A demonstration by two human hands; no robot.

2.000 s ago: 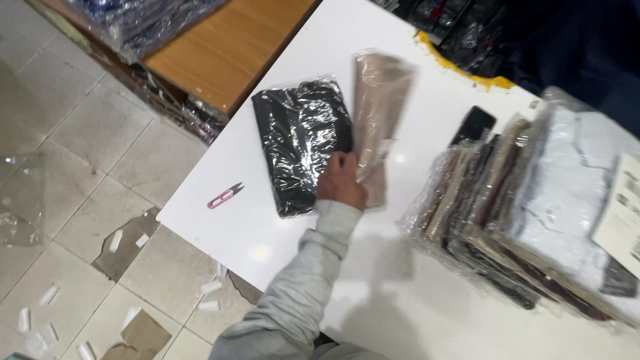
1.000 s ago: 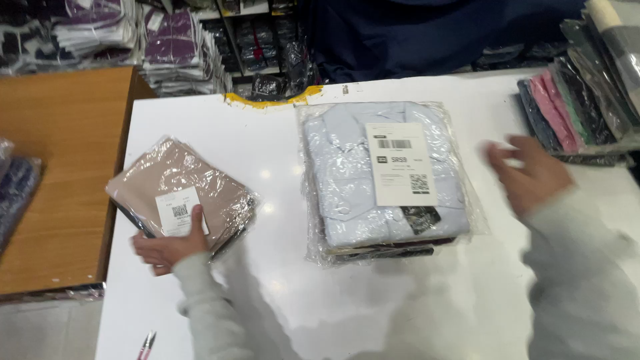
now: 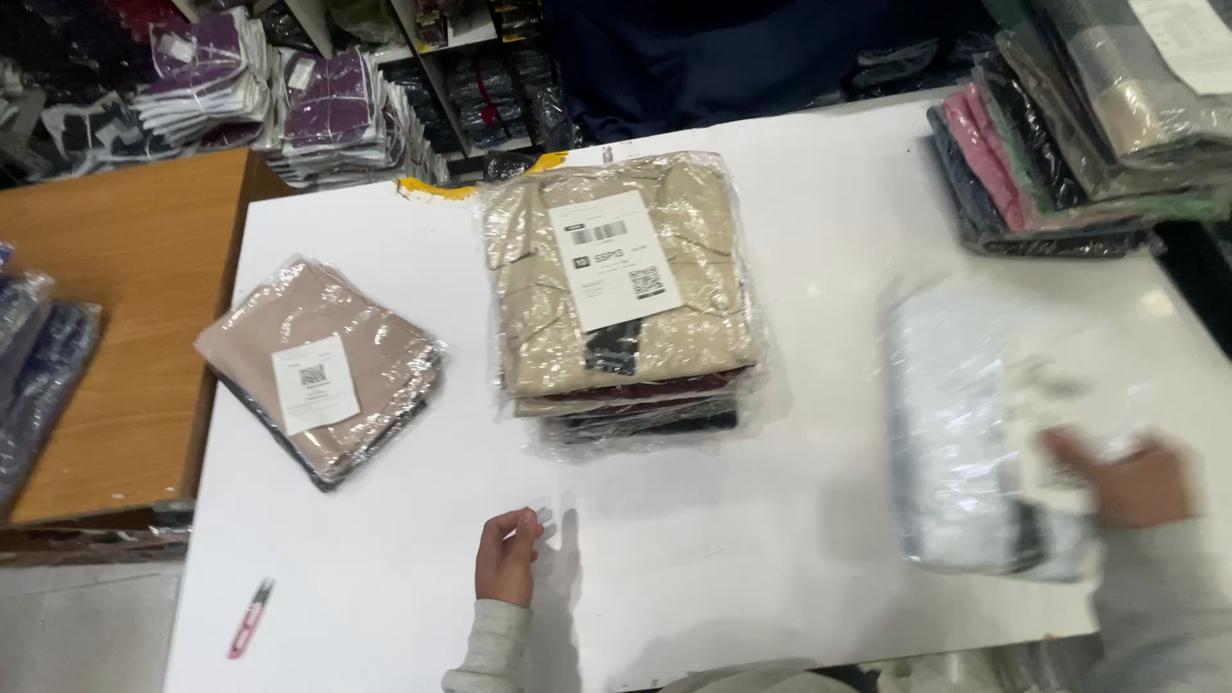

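My right hand (image 3: 1136,476), blurred, grips a light blue folded garment in a clear plastic bag (image 3: 962,433) at the table's right side. Near the front middle is my left hand (image 3: 507,553), its fingers curled and close together over the white table; whether it pinches something small is unclear. Beyond it lies a stack of bagged garments, a beige one with a white label (image 3: 520,346) on top. Two or so flat bagged pieces, the upper one dusty pink (image 3: 375,327), lie at the left. Pink-handled thread snips (image 3: 250,621) rest at the front left.
A pile of bagged garments, some pink and green (image 3: 991,164), stands at the back right of the white table (image 3: 770,577). To the left is a wooden table (image 3: 125,231) bearing bagged items. Purple folded stacks (image 3: 332,106) and shelves stand behind.
The light blue garment was on top of the middle stack; it is now at the right in my right hand, exposing the beige one. My left hand has left the dusty pink piece.
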